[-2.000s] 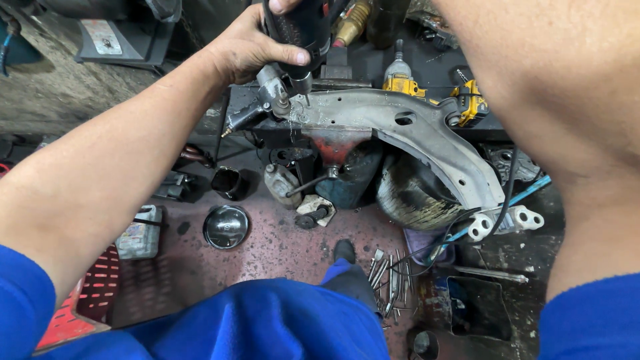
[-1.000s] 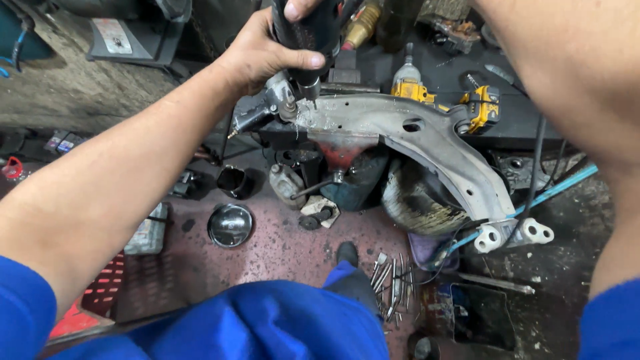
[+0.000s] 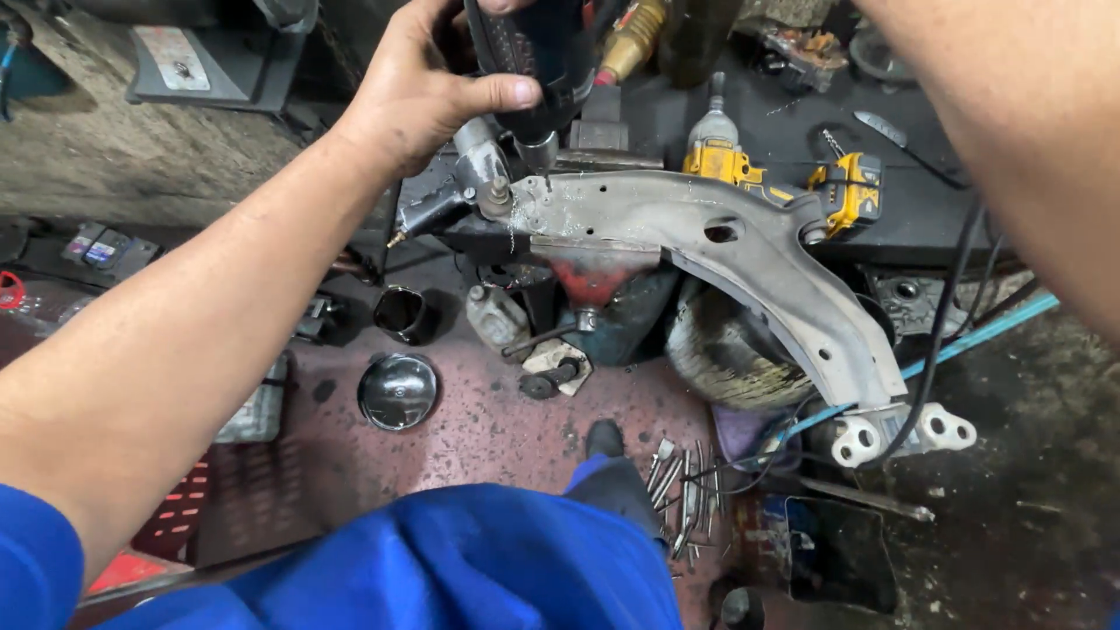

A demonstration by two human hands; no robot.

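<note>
My left hand (image 3: 437, 105) is wrapped around the black body of a power drill (image 3: 534, 74), thumb across its front. The drill points down at the left end of a grey metal suspension control arm (image 3: 674, 197), where metal shavings lie. A red bench vise (image 3: 595, 271) is under the arm's left part. Beside that end sits an air tool (image 3: 437, 206) with a brass fitting. My right forearm leaves the view at the top; only a fingertip, apparently of my right hand (image 3: 505, 4), shows above the drill, so its grip is hidden.
A yellow cordless impact wrench (image 3: 722, 157) lies behind the control arm on the bench. Below are a tyre (image 3: 735, 350), a round black pan (image 3: 398, 392), a plastic bottle (image 3: 497, 319) and several metal tools (image 3: 687, 494) on the floor. A black cable (image 3: 941, 332) hangs at right.
The view has shifted slightly. Otherwise my left hand stays on the drill, and the drill stays over the left end of the control arm.
</note>
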